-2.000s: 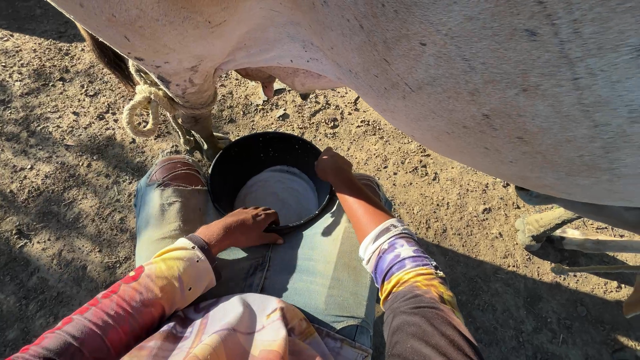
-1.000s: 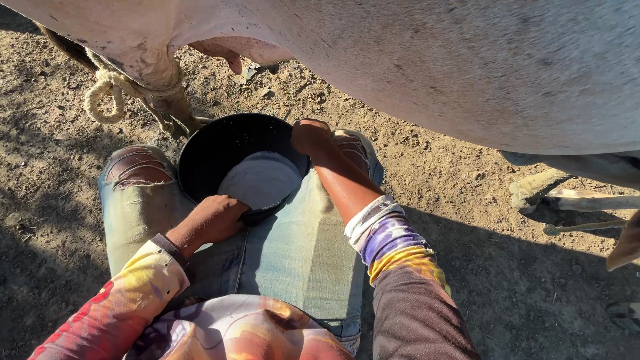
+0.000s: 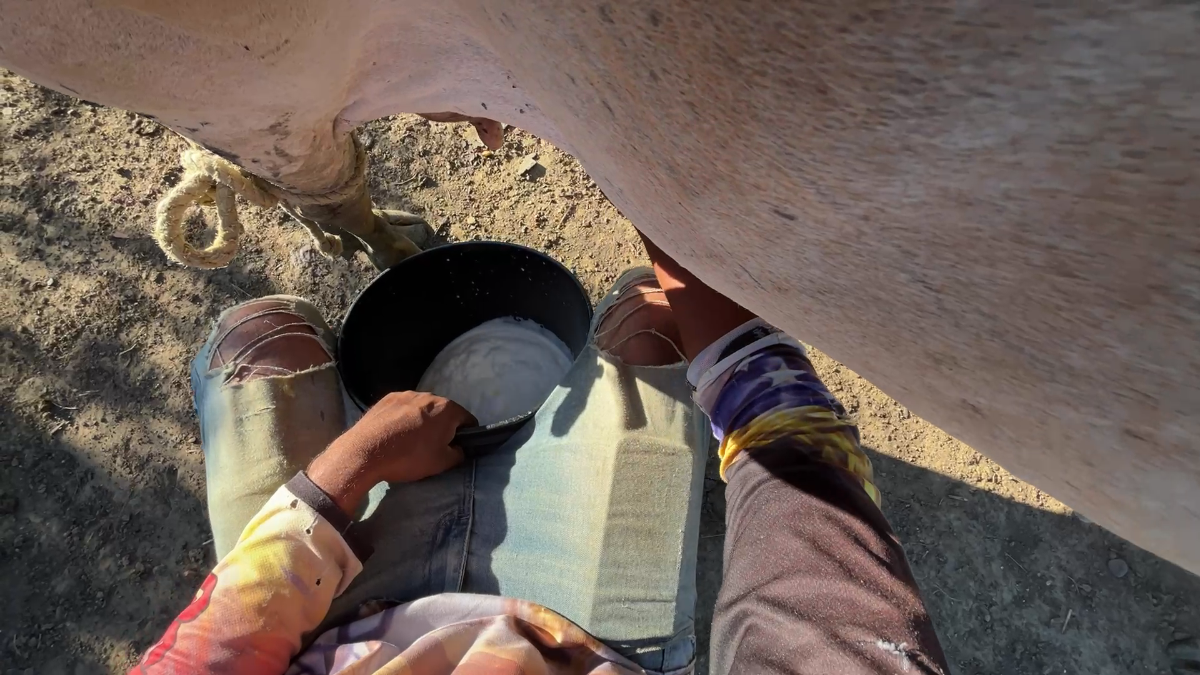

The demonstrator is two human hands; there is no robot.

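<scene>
A black bucket (image 3: 403, 328) is tilted between my knees, with white frothy milk (image 3: 499, 367) pooled in its lower part. My left hand (image 3: 405, 439) grips the rim on the side nearest me. My right forearm (image 3: 698, 302) reaches past my right knee and under the belly of a cow (image 3: 844, 187), which hides that hand, so what it touches cannot be seen. Part of the udder, with a teat (image 3: 488, 133), hangs beyond the bucket.
A rope (image 3: 199, 220) with a loop is tied around the cow's hind leg (image 3: 347, 202), whose hoof is just behind the bucket. The cow's body fills the upper right. Dry dirt ground (image 3: 84, 375) lies around my legs.
My right hand has let go of the bucket's rim and moved out of sight under the cow's belly. My left hand stays at the rim. The cow's body fills more of the view.
</scene>
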